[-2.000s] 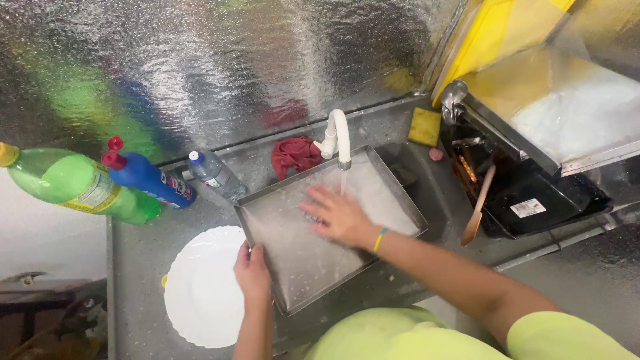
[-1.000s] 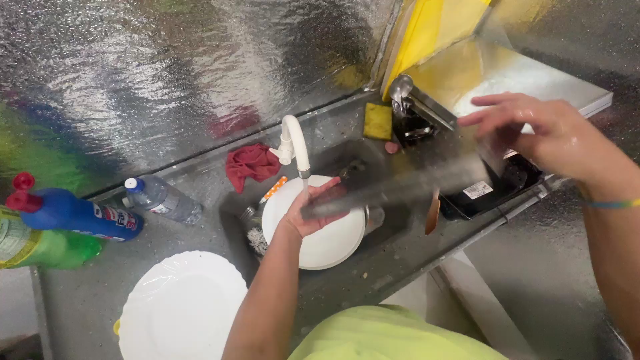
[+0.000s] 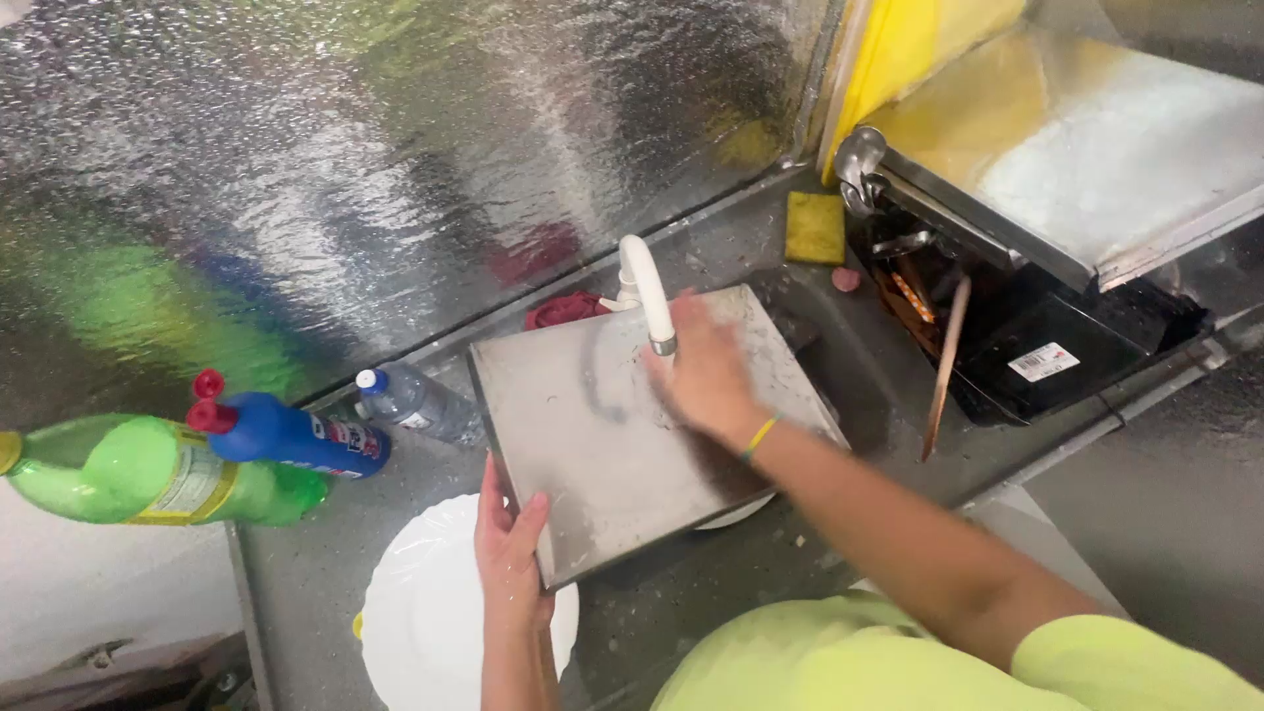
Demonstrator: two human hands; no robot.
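Observation:
A flat rectangular metal tray point(image 3: 632, 454) lies tilted over the sink beneath a white curved faucet point(image 3: 647, 286), its smooth face up and wet. My left hand point(image 3: 513, 543) grips its left edge, with the thumb on top. My right hand point(image 3: 701, 370), blurred, is spread on the tray's surface beside the faucet's spout and holds nothing that I can make out. Part of a white dish point(image 3: 739, 513) shows under the tray's near edge. A scalloped white plate point(image 3: 425, 602) rests on the counter at the left, partly behind my left forearm.
At the left are a green plastic bottle point(image 3: 109, 469), a blue bottle point(image 3: 296, 434) and a clear bottle point(image 3: 420, 400). A red cloth point(image 3: 565, 310) lies behind the tray. Right are a yellow sponge point(image 3: 815, 228), a wooden utensil point(image 3: 948, 370), black trays point(image 3: 1066, 326) and a large metal tray point(image 3: 1116, 148).
A second ago the tray was a blur raised between my hands, with the white dish uncovered in the sink. The tray now covers most of that dish, and my right hand has come left onto it.

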